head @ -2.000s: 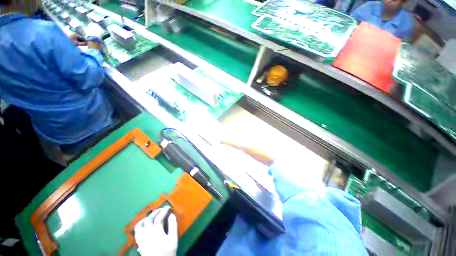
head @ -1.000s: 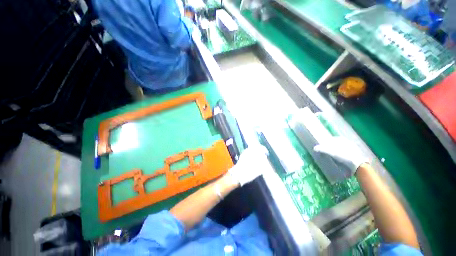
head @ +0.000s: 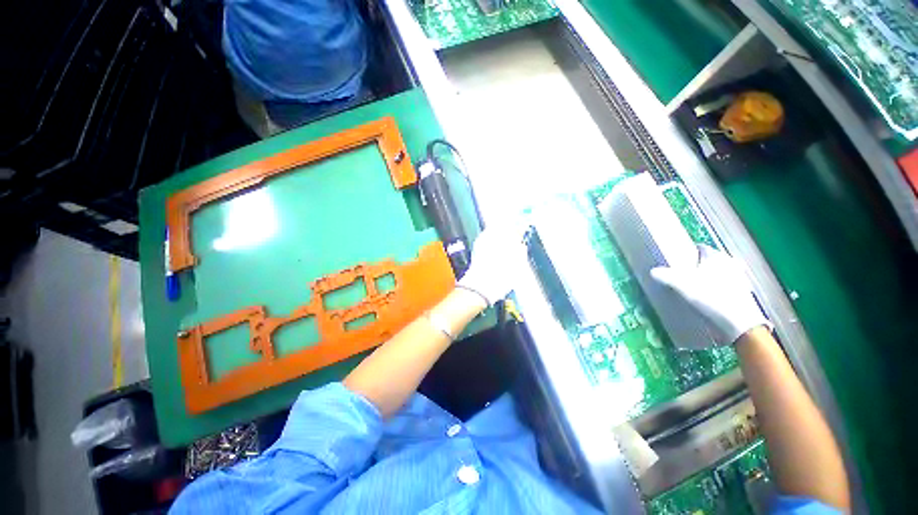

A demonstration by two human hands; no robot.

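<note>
A green circuit board [head: 632, 354] lies on the conveyor to my right, with a long silver-white heatsink bar [head: 584, 272] and a wider finned heatsink [head: 644, 246]. My right hand [head: 713, 294], white-gloved, rests on the finned heatsink. My left hand [head: 495, 260], white-gloved, is at the board's near left edge; its fingertips are washed out by glare, so its hold is unclear. The orange jig [head: 403, 302] lies empty on the green mat [head: 161, 352]. The electric screwdriver [head: 443, 213] lies at the mat's right side.
A blue-white marker [head: 172, 277] lies on the mat's left edge. A bin of screws [head: 223, 449] and plastic bags [head: 106, 427] are at lower left. A person in blue [head: 297, 50] is beyond the mat. Another board is at the lower right; an orange-yellow dispenser [head: 752, 116] sits on the shelf.
My view has shifted, bringing the screw bin into sight. My hands stay at the same board, the right one still on the finned heatsink. The jig and screwdriver have not visibly moved on the mat.
</note>
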